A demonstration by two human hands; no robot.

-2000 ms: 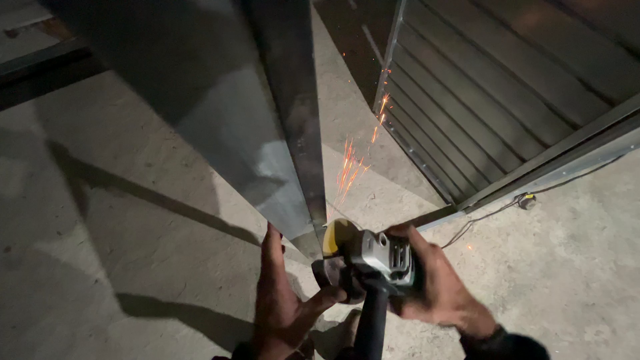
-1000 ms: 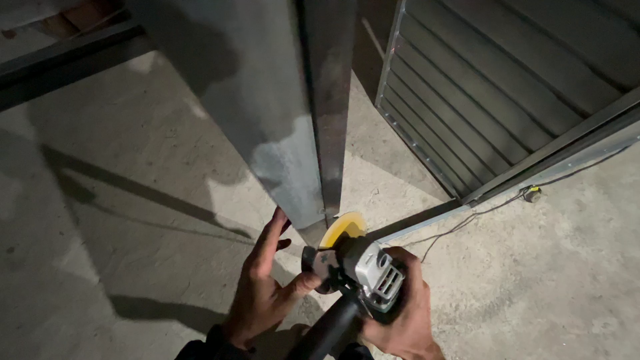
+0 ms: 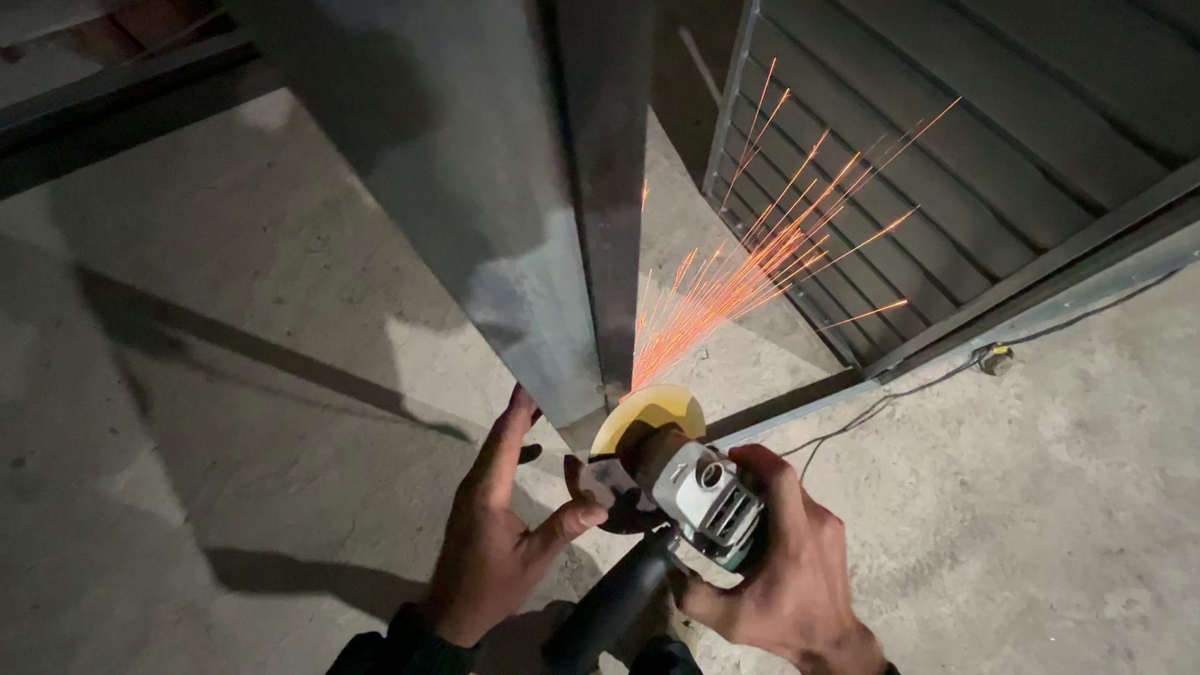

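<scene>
My right hand [image 3: 787, 572] is wrapped around the body of an angle grinder [image 3: 705, 502] with a silver gear head and a black side handle [image 3: 609, 600]. Its yellowish disc [image 3: 652, 417] meets the lower end of an upright steel post [image 3: 614, 309], and orange sparks [image 3: 750, 272] fly up and to the right. My left hand [image 3: 497, 525] has its fingers against the post's left lower edge, and its thumb lies at the dark disc guard [image 3: 614, 492]. Whether the thumb presses on the guard I cannot tell.
A ribbed metal panel in a frame [image 3: 900, 187] stands at the upper right. A dark cable [image 3: 872, 408] runs along its lower rail past a small black and yellow item [image 3: 996, 359]. A dark metal beam [image 3: 122, 103] crosses the upper left. Rough concrete floor [image 3: 1022, 506] lies beneath.
A dense fan of sparks now streams from the disc; one second ago none showed, and two seconds ago there were a few. Both hands remain at the grinder and the post's lower end.
</scene>
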